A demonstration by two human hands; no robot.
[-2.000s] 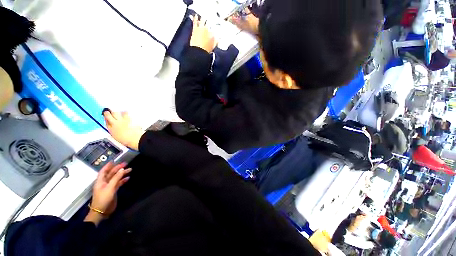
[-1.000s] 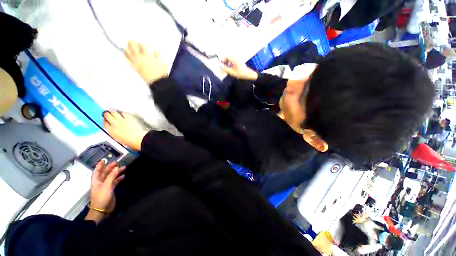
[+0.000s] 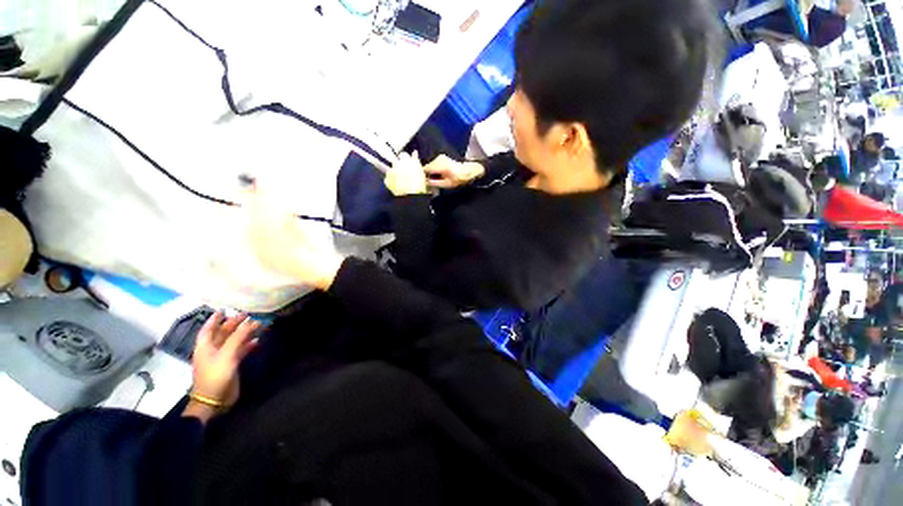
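Observation:
The light panel with dark trim [image 3: 149, 183] lies across the white table, its lower part draped over the machine. My right hand [image 3: 272, 232], in a black sleeve and blurred, is over the panel and appears empty; contact is unclear. My left hand [image 3: 220, 358], with a bracelet, is held beside the control panel with its fingers apart and empty. Another person's two hands [image 3: 406, 175] hold the panel's dark-trimmed edge at its right side. A navy piece [image 3: 363, 198] lies under or against that edge; how they join is hidden.
The grey machine end [image 3: 74, 346] and the partly covered blue label [image 3: 134, 290] are at left. The other person, in black, leans in from the right. A blue crate [image 3: 569, 368] is below that person. Small metal parts and a dark rectangle [image 3: 417, 21] are on the far table.
The light panel has spread down and left, covering most of the blue label. My right hand has moved off the label onto the panel area. The other person's hands have come together at the trim.

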